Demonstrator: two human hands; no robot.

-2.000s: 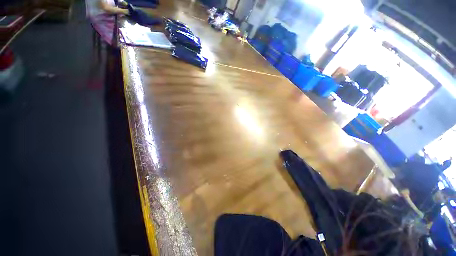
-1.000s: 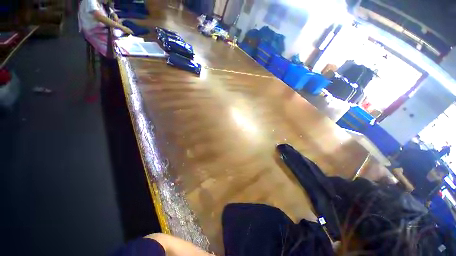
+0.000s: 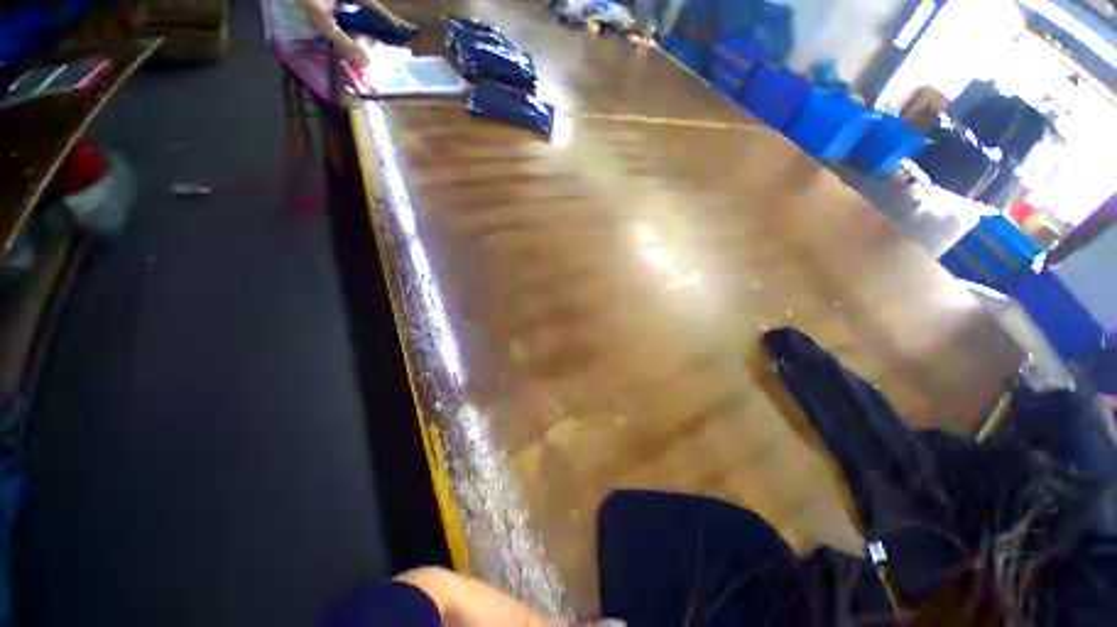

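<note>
A matte dark garment (image 3: 686, 551) lies at the near table edge, bottom centre, cut off by the frame. My left hand (image 3: 490, 603), with bare skin below a dark sleeve, enters at the bottom edge just left of it. Its fingers are cut off or unclear, so its grip cannot be told. My right hand is not in view. A large dark garment pile (image 3: 980, 514) lies at the right, with a narrow dark length (image 3: 833, 398) reaching out from it and a small white label (image 3: 876, 552). Blurred hair strands cross the pile.
The glossy brown table (image 3: 613, 331) has a worn, yellow-marked left edge. Shiny dark packets (image 3: 512, 107) and papers (image 3: 423, 75) lie further along. A person's arm (image 3: 333, 27) is at the far left side. Blue bins (image 3: 833, 123) stand beyond the table's right side.
The camera view has turned, so the table and garments sit further right. My left arm, out of view at first, has come in at the bottom. The near garment keeps much the same shape.
</note>
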